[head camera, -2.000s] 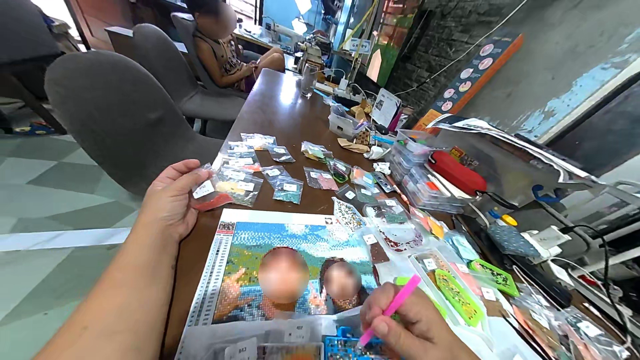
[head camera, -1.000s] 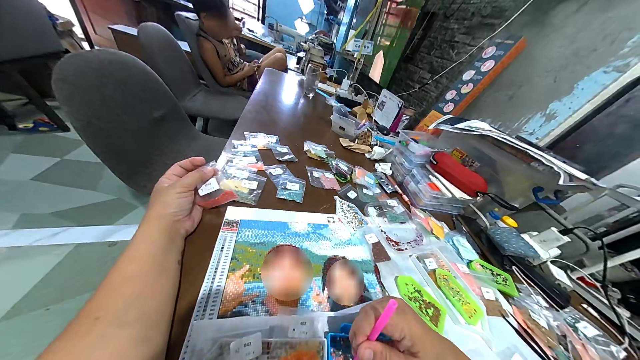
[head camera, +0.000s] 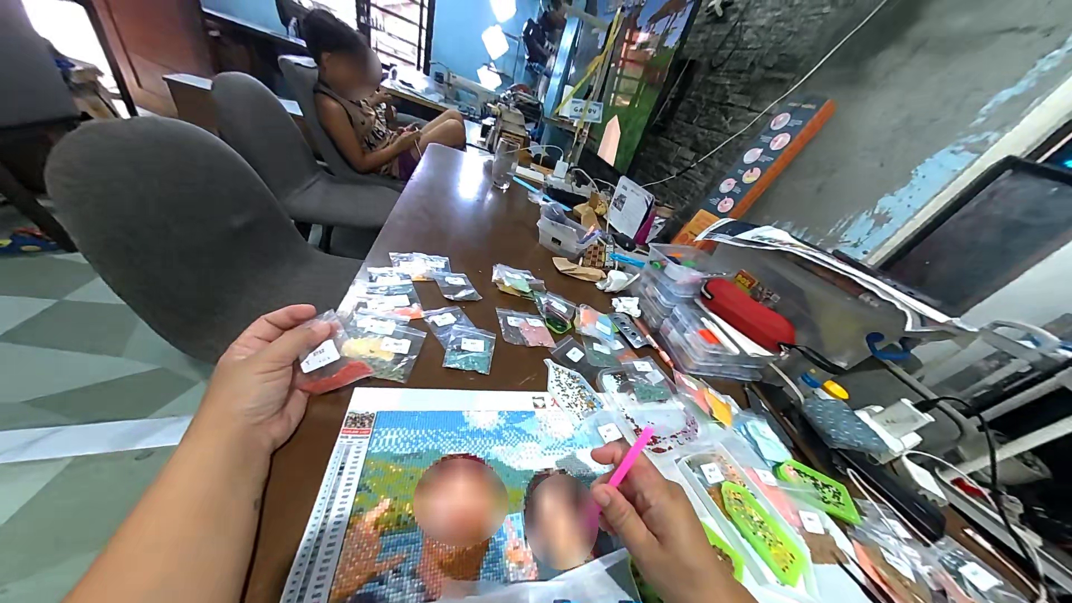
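Between the thumb and fingers of my left hand (head camera: 266, 377) is a small clear bag of red diamond-painting drills (head camera: 335, 377) with a white label, beside the table's left edge. My right hand (head camera: 649, 511) grips a pink applicator pen (head camera: 630, 459) over the right part of the diamond painting canvas (head camera: 394, 502), which shows two blurred faces and a landscape. Whether the pen's tip touches the canvas is hidden. More labelled drill bags (head camera: 469, 350) lie just beyond the canvas. Green drill trays (head camera: 762, 532) are right of my right hand, and a translucent sheet covers the canvas's near edge.
Stacked clear plastic boxes (head camera: 703, 335) and a red pouch (head camera: 748, 314) stand at the right. A glass (head camera: 504, 163) is on the far part of the brown table (head camera: 444, 213). Grey chairs (head camera: 167, 226) line the left side, where a person (head camera: 360, 126) sits.
My right hand, with the pink pen, has moved up from the small trays at the canvas's near edge to over the picture. My left hand still holds its bag.
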